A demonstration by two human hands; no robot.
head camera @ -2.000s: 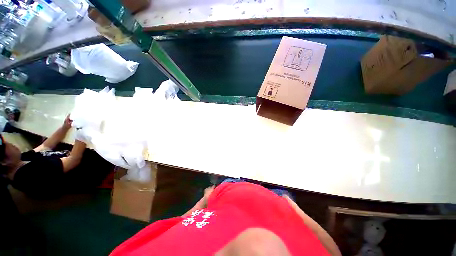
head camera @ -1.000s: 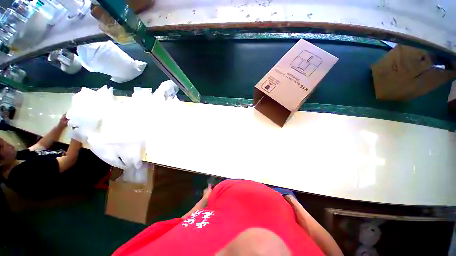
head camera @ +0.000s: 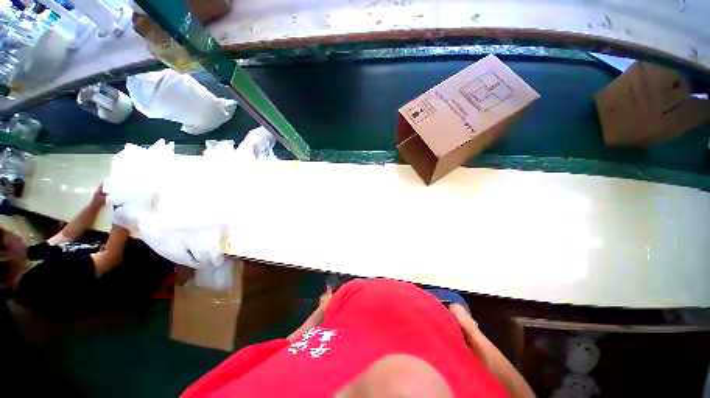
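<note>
An individual carton point(head camera: 471, 97) with a printed line drawing lies tilted across the dark green belt and the bench's far edge, its open end facing the bench. A white heap of bagged products point(head camera: 167, 194) lies on the left of the bench, overexposed. My left hand point(head camera: 328, 295) is small and blurred beside my red shirt, below the bench edge; its fingers cannot be made out. My right forearm shows on the other side of the shirt, but its hand is hidden.
A coworker in black point(head camera: 66, 268) reaches to the heap. A carton point(head camera: 206, 311) stands below it. Another carton point(head camera: 642, 105) and a white bag point(head camera: 181, 101) lie on the belt. A big carton point(head camera: 615, 325) at lower right holds white round parts. A green post point(head camera: 268, 113) slants over the belt.
The printed carton has turned, its closed end swinging right while its open end stays near the bench's far edge. The carton further right sits slightly further right. My arms have hardly moved.
</note>
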